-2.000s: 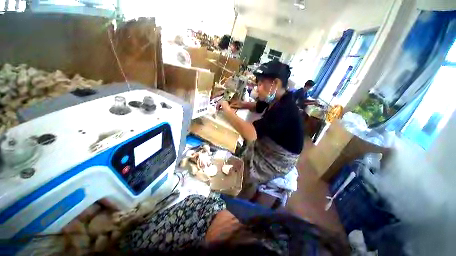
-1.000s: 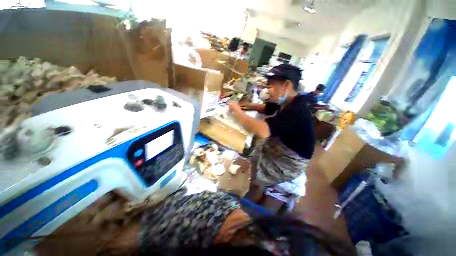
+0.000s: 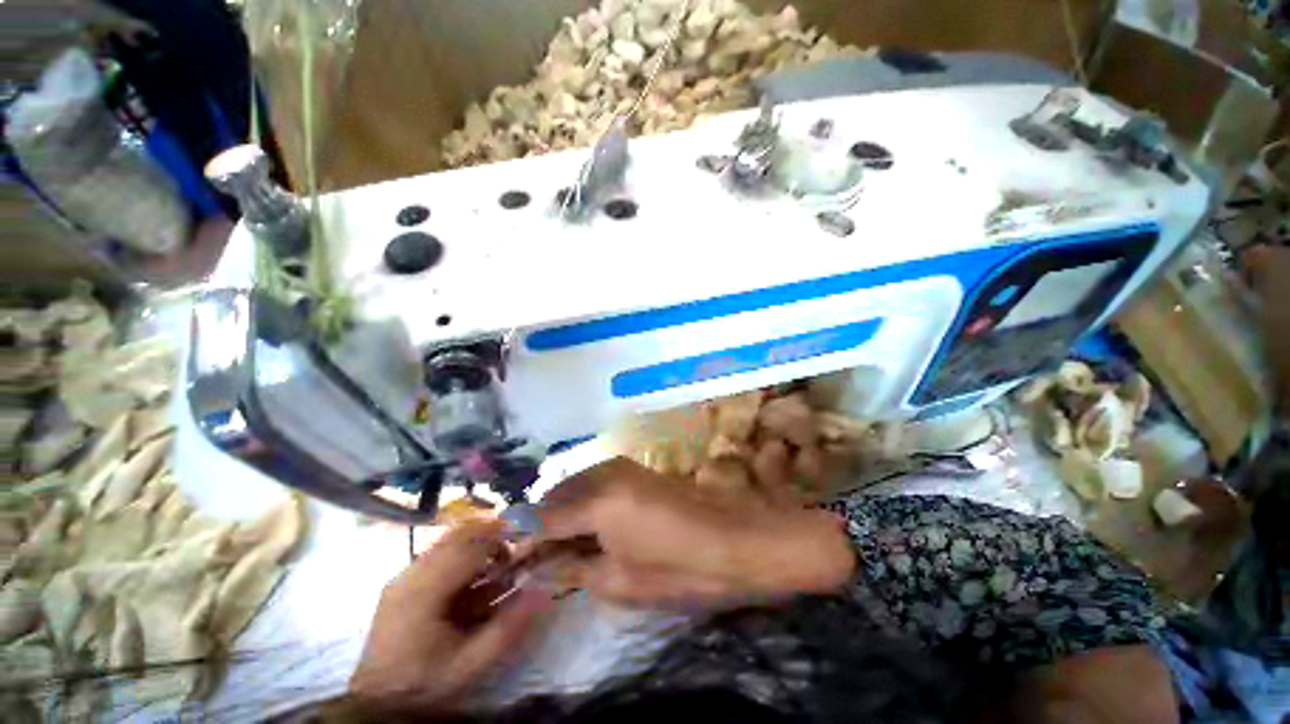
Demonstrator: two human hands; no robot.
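Observation:
A large white sewing machine with blue stripes lies across the view. My left hand and my right hand are close together below its left end, near the needle area. Their fingertips meet around a small beige piece, mostly hidden by the fingers, and a thin metal thing shows between them; I cannot tell what it is. The needle and presser foot are hidden or blurred. A heap of flat beige fabric pieces lies left of the machine. Cupped beige parts lie under the arm.
A large heap of beige parts lies behind the machine against cardboard. The control panel is at the machine's right end. A cardboard tray with beige pieces is at the right. Green cord hangs by the upright silver knob.
The view has swung from the workshop and another person at the right to the machine's left end. Both my hands now show; earlier only my right sleeve and part of the arm showed.

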